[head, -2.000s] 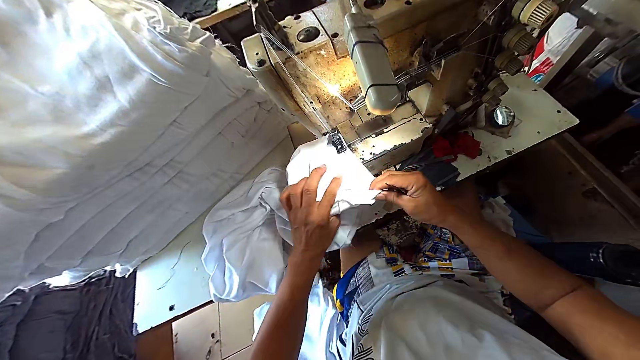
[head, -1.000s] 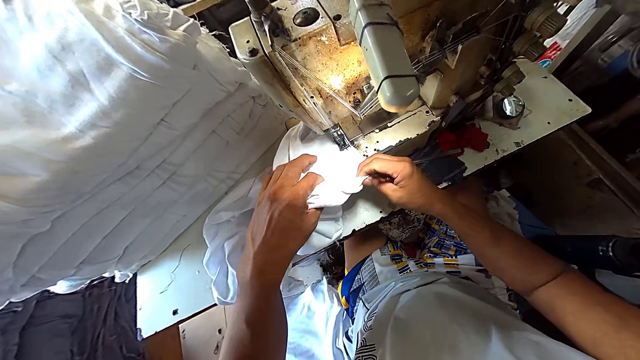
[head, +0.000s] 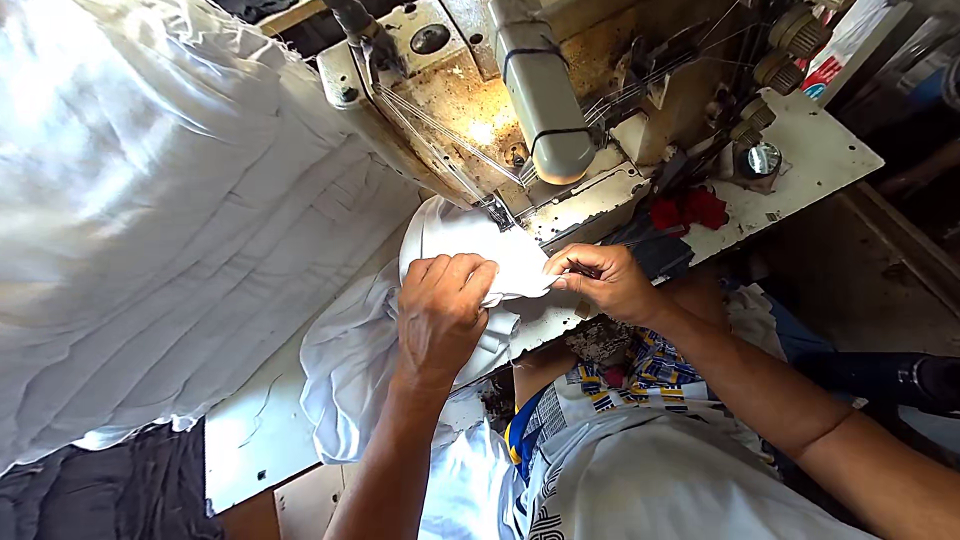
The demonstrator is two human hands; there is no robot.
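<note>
White fabric [head: 465, 232] lies under the presser foot [head: 499, 214] of an industrial sewing machine [head: 592, 206]. Bunched around a fold of it, with the fingers curled, is my left hand [head: 444, 311], below and left of the foot. The fingertips of my right hand [head: 607, 281] pinch the fabric's right edge; a dark, thin tool, perhaps thread snips, shows partly within that hand. More of the white cloth hangs in loose folds to the left of my left wrist. Several threads run down to the needle area, which a lamp glow lights.
A tall stack of white fabric [head: 187, 225] fills the left side. Dark cloth [head: 105, 484] lies at the lower left. Red cloth [head: 688, 210] and a round shiny object [head: 763, 159] rest on the right of the machine table [head: 814, 169]. Thread tension knobs [head: 799, 31] stand at the upper right.
My left hand's fingers, spread flat on the fabric two seconds ago, are now curled on it. The right hand stays at the fabric's right edge. The fabric's folds have shifted near the foot.
</note>
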